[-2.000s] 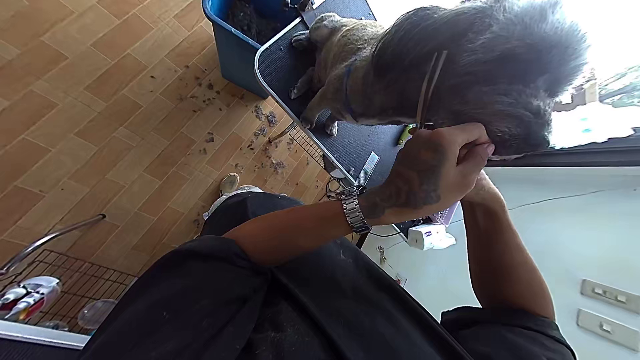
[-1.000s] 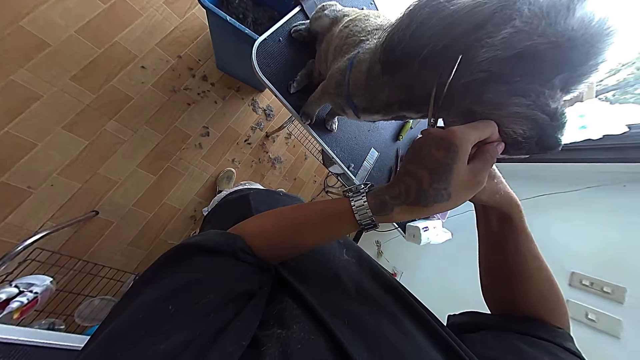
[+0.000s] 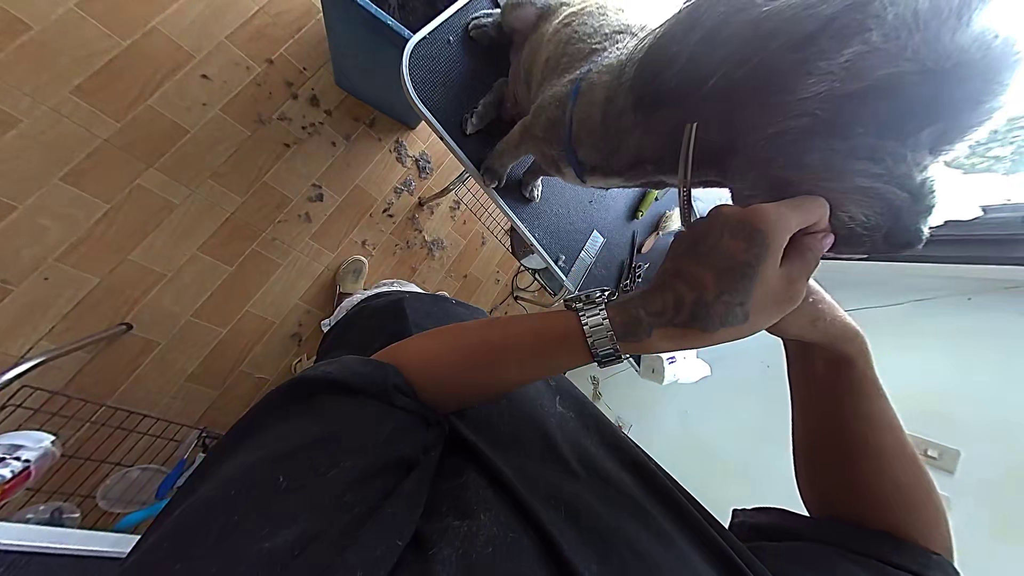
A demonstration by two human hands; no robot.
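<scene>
A grey long-coated dog (image 3: pixel 768 104) stands on a black grooming table (image 3: pixel 552 216), a blue band round its neck. My left hand (image 3: pixel 720 264), tattooed and with a metal watch at the wrist, is closed on the hair at the dog's muzzle. Below and behind it is my right hand (image 3: pixel 812 316), its fingers hidden. Slim scissor blades (image 3: pixel 686 172) stick out from behind my left hand against the dog's neck; they appear to be held in my right hand, the handles out of sight. On the table lie a metal comb (image 3: pixel 586 260), scissors (image 3: pixel 634 268), a brush (image 3: pixel 662 230) and a green-handled tool (image 3: pixel 645 204).
A blue bin (image 3: pixel 368 64) stands beyond the table's metal edge. Hair clumps (image 3: pixel 424 164) lie on the tiled floor. At lower left is a wire rack (image 3: pixel 80 432) holding containers. A white packet (image 3: pixel 674 367) is near the wall (image 3: pixel 920 336), which bears switches (image 3: pixel 934 453).
The scissor blades stood farther apart in the earlier frames and are now nearly together. My left hand stays at the dog's muzzle.
</scene>
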